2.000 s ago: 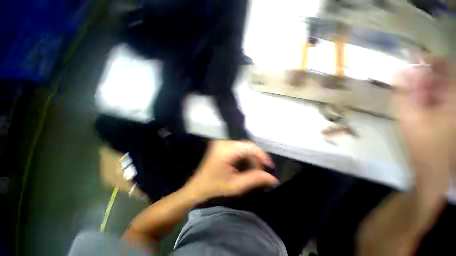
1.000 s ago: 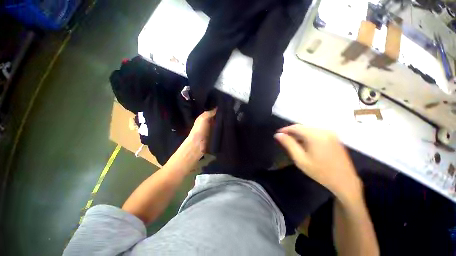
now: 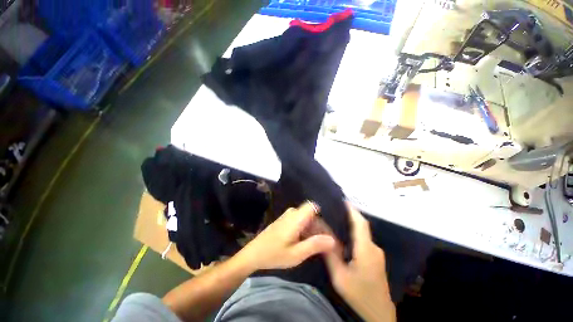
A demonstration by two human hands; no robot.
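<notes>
A black garment [image 3: 283, 88] with a red edge at its far end lies on the white table. One long tube of it hangs over the front edge into my hands. My left hand [image 3: 292, 239] and my right hand [image 3: 361, 264] are close together at the tube's near end. My right hand grips the fabric from the right, partly blurred. My left hand's fingers are curled at the opening, against the cloth. The exact edge of the opening is hidden between the fingers.
The cream sewing machine [image 3: 490, 132] stands at the right, with tan strips [image 3: 405, 113] and blue-handled snips [image 3: 484, 110] on it. More black garments [image 3: 207, 207] hang at the left over a cardboard box [image 3: 151, 226]. Blue crates [image 3: 75, 69] stand on the green floor.
The garment now lies spread on the table with its red edge in view. My left hand has moved right and down, and my right hand has moved left onto the tube. The view has shifted.
</notes>
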